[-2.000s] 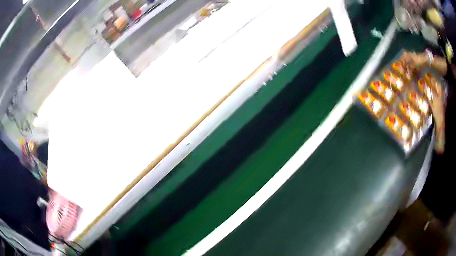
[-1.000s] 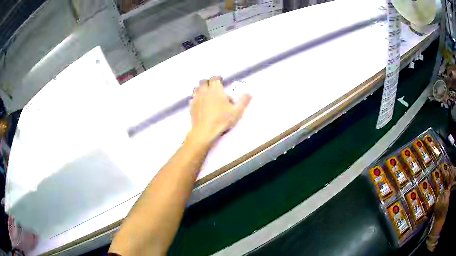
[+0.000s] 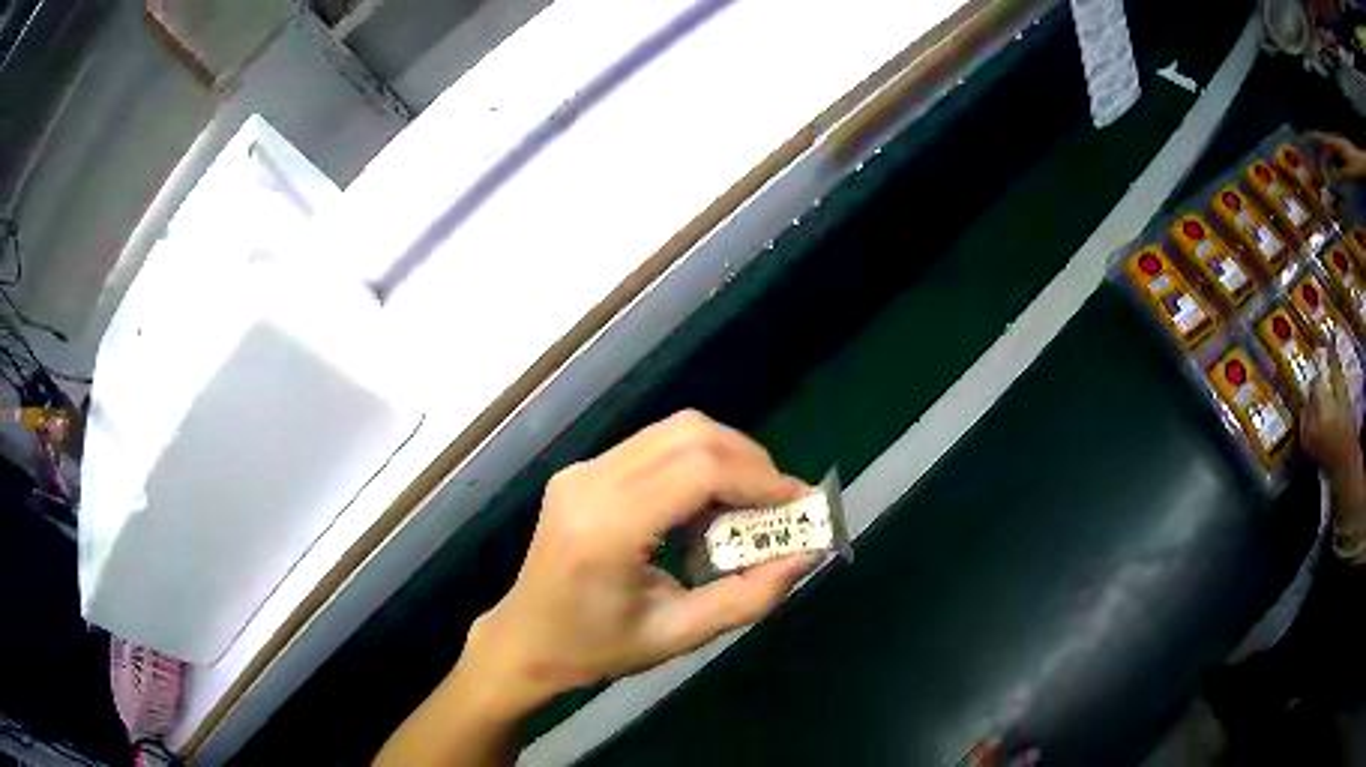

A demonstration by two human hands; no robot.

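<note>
My left hand (image 3: 599, 562) reaches in from the bottom, left of centre. Its thumb and fingers pinch a small pale labelled piece (image 3: 772, 532) with dark print, held above the green bench near its white strip. A clear edge shows at the piece's right end. My right hand is not clearly in view; a small reddish patch at the bottom edge is too cut off to name.
A clear tray of yellow-orange devices (image 3: 1234, 390) lies at the right, with another person's hands (image 3: 1327, 427) on it. A white surface (image 3: 599, 180) runs diagonally behind the green bench (image 3: 959, 599). A printed strip (image 3: 1106, 60) hangs at the top right; a pink fan (image 3: 147, 686) stands lower left.
My left hand has come back from the white surface, down and over the green bench, and now holds the small labelled piece. The view has shifted, and the tray appears higher.
</note>
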